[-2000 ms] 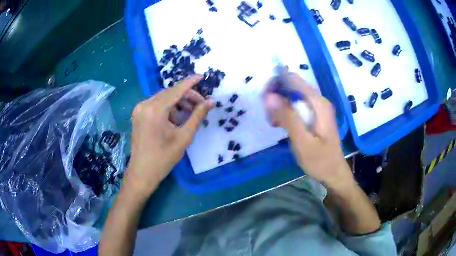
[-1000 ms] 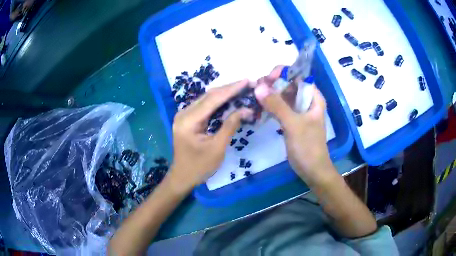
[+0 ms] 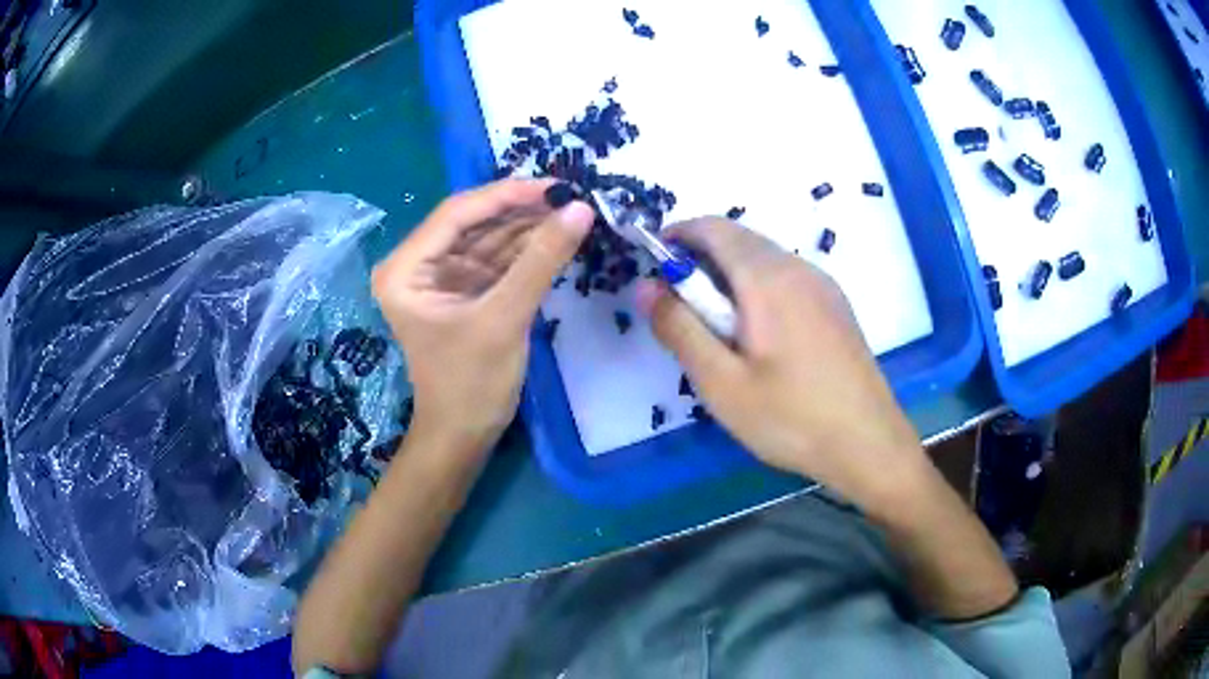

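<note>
My left hand [image 3: 464,292] is over the left edge of the left blue tray [image 3: 623,480] and pinches a small black part [image 3: 562,195] between thumb and forefinger. My right hand [image 3: 782,352] holds side cutters [image 3: 683,269] with white handles and blue near the pivot. Their metal jaws point up and left, close to the pinched part; whether they touch it cannot be told. A heap of small black parts [image 3: 603,133] lies below and beyond the fingertips on the white tray bottom, with a few loose ones around it.
The right blue tray [image 3: 1081,378] holds several larger black parts [image 3: 1029,169]. A clear plastic bag [image 3: 126,398] lies at the left on the green bench [image 3: 332,126], with black moulded clusters [image 3: 312,418] at its mouth. A brown cardboard box [image 3: 1087,478] stands below the right tray.
The view has shifted. The larger black cluster between both hands is gone from them; my left hand now pinches a small part. The cutters' jaws have swung from upper right to upper left.
</note>
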